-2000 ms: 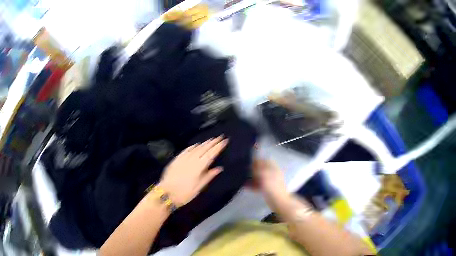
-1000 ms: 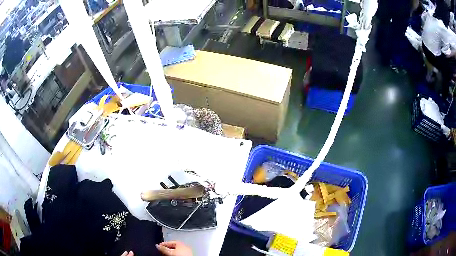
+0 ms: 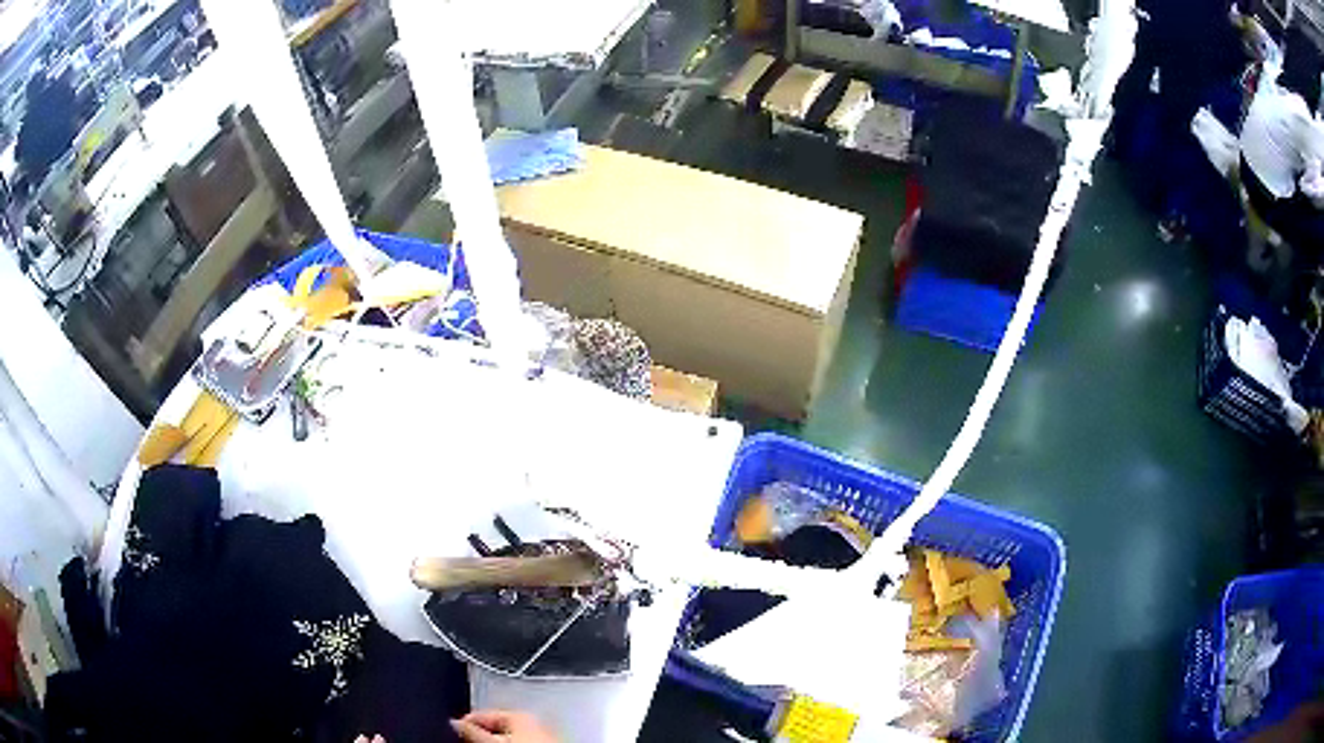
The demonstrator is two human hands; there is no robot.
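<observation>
A black garment (image 3: 240,617) with pale gold snowflake embroidery lies heaped at the lower left of the white table. My right hand (image 3: 501,727) is cut off by the bottom edge, with its fingertips at the garment's right edge; whether they grip the cloth is not clear. Only a sliver of my left hand (image 3: 370,739) shows at the bottom edge, against the black cloth. The steam iron (image 3: 530,627) rests on the table, right of the garment, with its wooden handle up, and neither hand touches it.
The white hose (image 3: 1002,356) runs from the iron up to the right. A blue basket (image 3: 1038,559) with yellow-orange strips and a white sheet stands at the table's right edge. A tray (image 3: 259,363) of oddments sits at the far left corner. A wooden cabinet (image 3: 697,240) stands beyond.
The view has lifted from close over the garment to the whole table and floor. My hands have dropped to the bottom edge. Since one second ago the view has shifted only slightly.
</observation>
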